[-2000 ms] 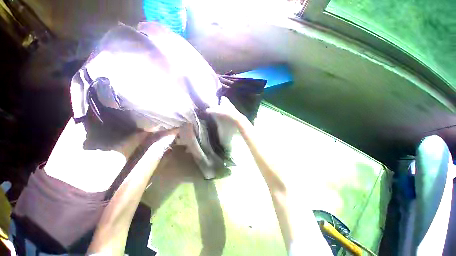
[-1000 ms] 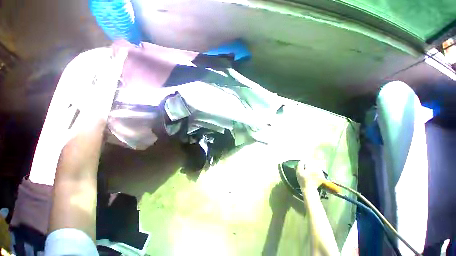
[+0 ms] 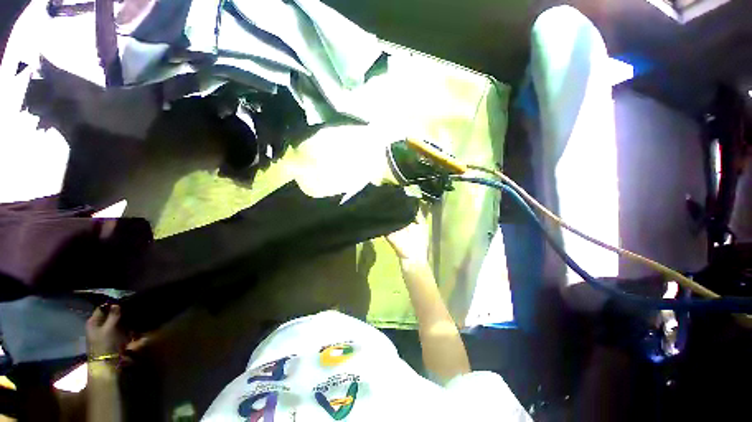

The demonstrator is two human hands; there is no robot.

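Observation:
A long dark garment piece [image 3: 280, 227] lies slantwise across the near part of the table. My right hand [image 3: 410, 236] holds its right end, fingers partly hidden at the cloth. My left hand [image 3: 105, 334] is at lower left, at the dark cloth's lower edge, in shadow; whether it grips is unclear. The steam iron [image 3: 404, 167], with a yellow-orange handle, rests on the yellow-green table cover [image 3: 470, 107] just beyond my right hand, untouched.
Grey, white and black pieces [image 3: 247, 53] are heaped at the far left. A stack of dark maroon pieces [image 3: 66, 247] is at left. A blue hose [image 3: 544, 239] and a tan hose [image 3: 594, 239] run right from the iron. A padded white board [image 3: 577, 140] stands right of the table.
My right hand has let go of the iron and now holds the dark piece's end. My left hand has left the white cloth for the near left. The view has shifted, showing more of the near side.

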